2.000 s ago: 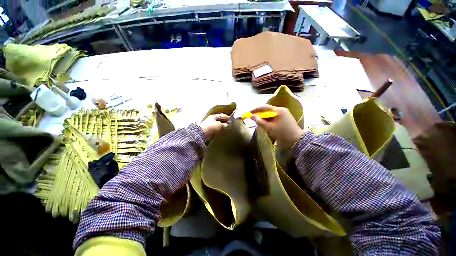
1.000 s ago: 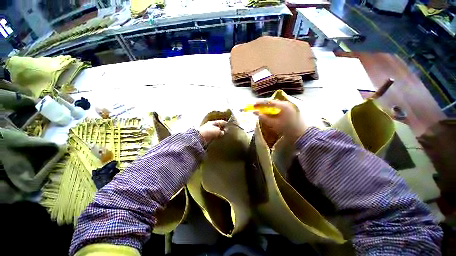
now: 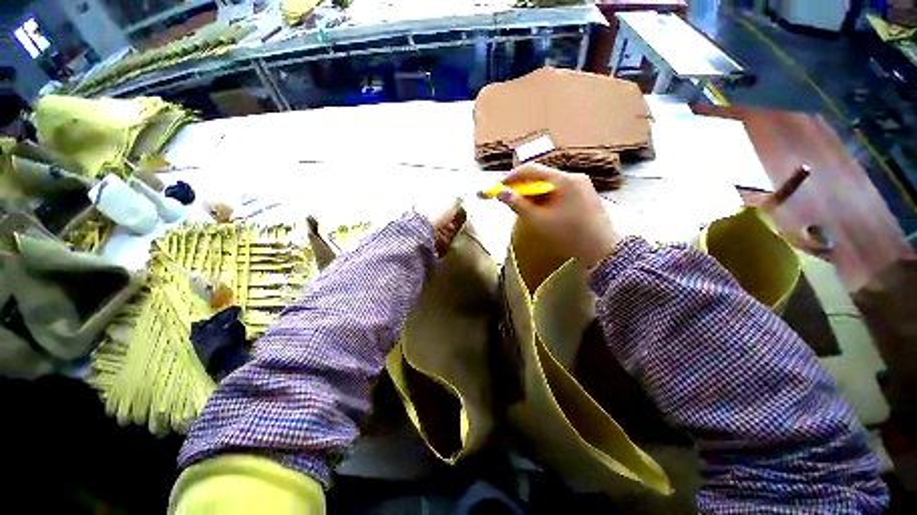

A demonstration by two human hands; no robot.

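Note:
My right hand (image 3: 563,213) grips the yellow handle of a glue brush (image 3: 519,188), its tip pointing left above the white table. My left hand (image 3: 445,223) is small and partly hidden by its sleeve; it holds the top edge of a khaki bag body (image 3: 455,312) that stands in front of me, its yellow-lined opening curling below. A second khaki bag body (image 3: 553,372) stands open beside it, under my right hand and forearm. The brush tip is apart from the bag edge.
Brown panels (image 3: 563,113) are stacked at the back. Crisscrossed yellow strips (image 3: 171,352) lie at left with a black crumpled item (image 3: 218,340). White bottles (image 3: 125,204) and folded bag pieces lie far left. Another open bag body (image 3: 752,253) and a small ring (image 3: 816,237) are at right.
The brush has moved away from the bag edge and up. My left hand has shifted up and turned at the bag edge, and its sleeve covers more of it. The view has shifted slightly.

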